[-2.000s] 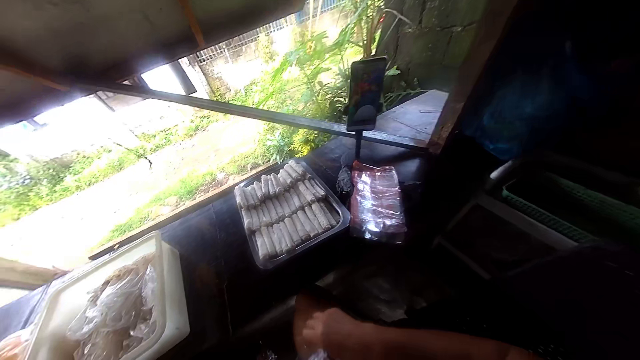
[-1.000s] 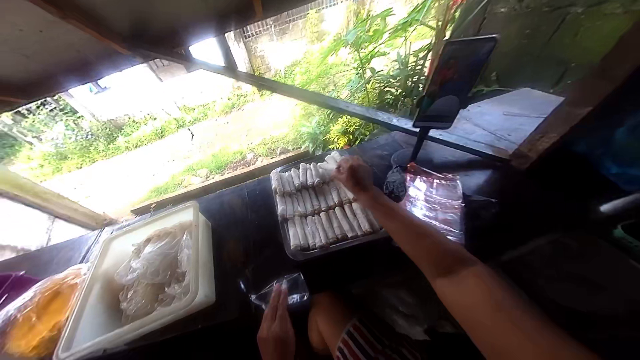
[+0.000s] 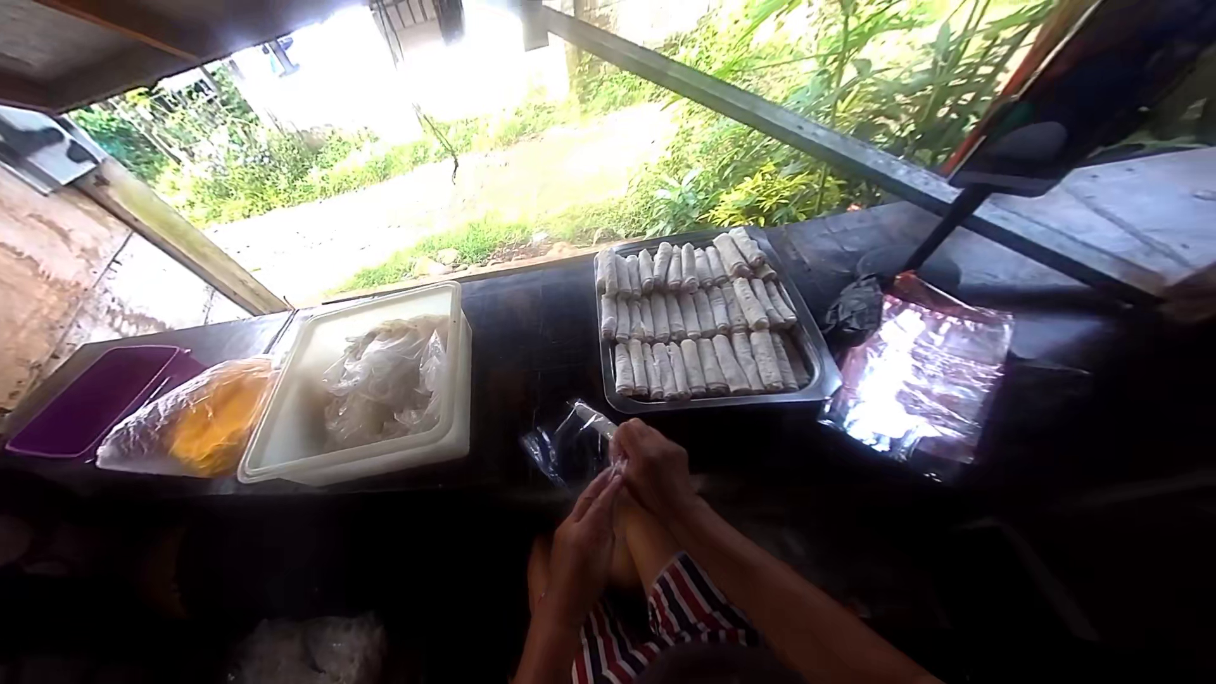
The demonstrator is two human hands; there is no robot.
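Note:
My left hand [image 3: 587, 532] and my right hand [image 3: 654, 465] meet over my lap at the table's front edge. Between them is a clear plastic bag [image 3: 560, 442], its edge pinched by my left fingers. A pale roll [image 3: 597, 421] sticks out from my right fist at the bag's mouth. Just beyond my hands, a metal tray [image 3: 807, 332] holds three rows of pale wrapped rolls [image 3: 698, 366], with a few lying on top at the right. To the right of the tray lies a stack of shiny plastic packaging [image 3: 931, 370].
A white plastic tub [image 3: 456, 380] with plastic-wrapped food stands left on the dark table [image 3: 532, 313], beside a bag of yellow-orange food [image 3: 204, 418] and a purple container [image 3: 85, 399]. A black bundle [image 3: 855, 309] touches the tray's right side. A phone on a stand [image 3: 1035, 142] rises behind the packaging.
My right hand has come back from the far side of the tray to my left hand, now with a roll in it. My left hand has raised the bag's edge. The view has swung left.

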